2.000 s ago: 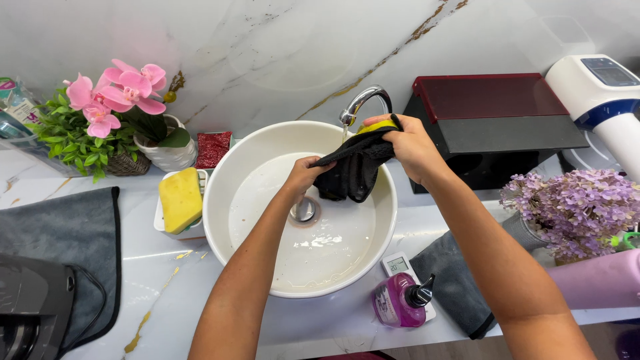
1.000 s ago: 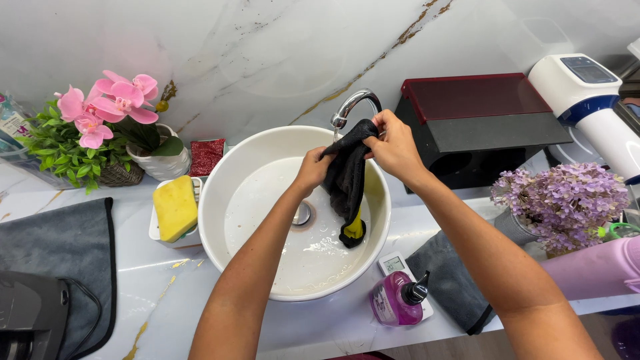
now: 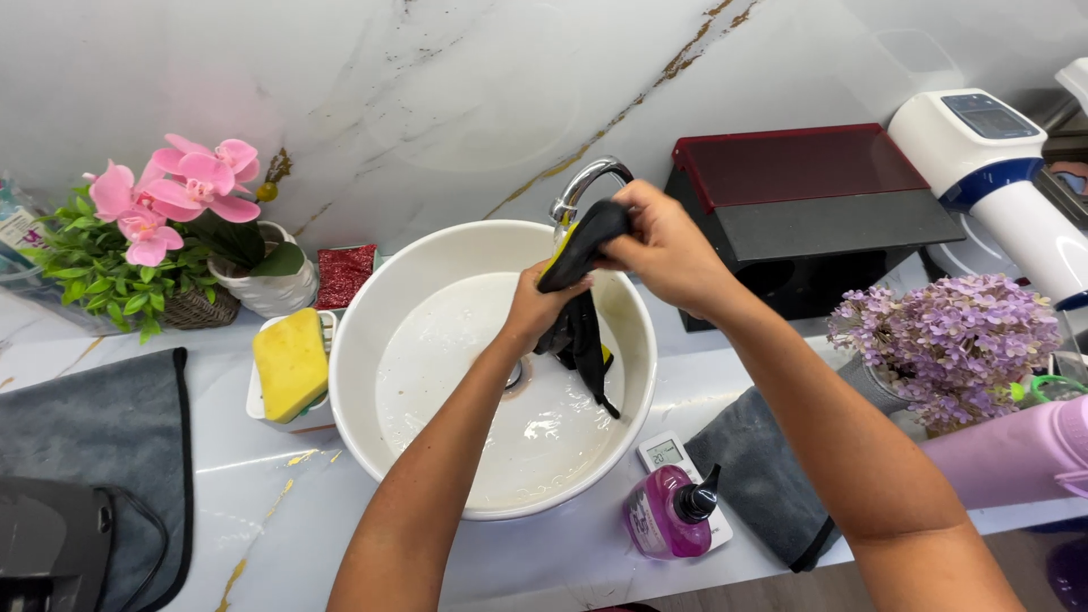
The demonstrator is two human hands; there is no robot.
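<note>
A black fabric item with yellow parts (image 3: 580, 327) hangs over the right side of a round white basin (image 3: 361, 425). My left hand (image 3: 540, 306) grips its left side, and my right hand (image 3: 663, 238) pinches its upper right end near the chrome faucet (image 3: 591, 183). Its lower end dangles close to the inner wall of the basin. Water from the spout is mostly hidden behind the fabric. A wet film and a round drain (image 3: 514, 374) show in the basin, the drain partly behind my left forearm.
Left of the basin are a yellow sponge (image 3: 291, 365) on a white holder, a red pad (image 3: 344, 276) and potted pink orchids (image 3: 200, 183). A purple soap pump bottle (image 3: 669, 514), dark grey cloth (image 3: 765, 476), black box (image 3: 816, 221) and lilac flowers (image 3: 952, 340) stand right.
The fabric hung lower between both hands a second ago; now its upper part is raised and stretched between them. My right hand has moved up. Both hands have kept hold of it.
</note>
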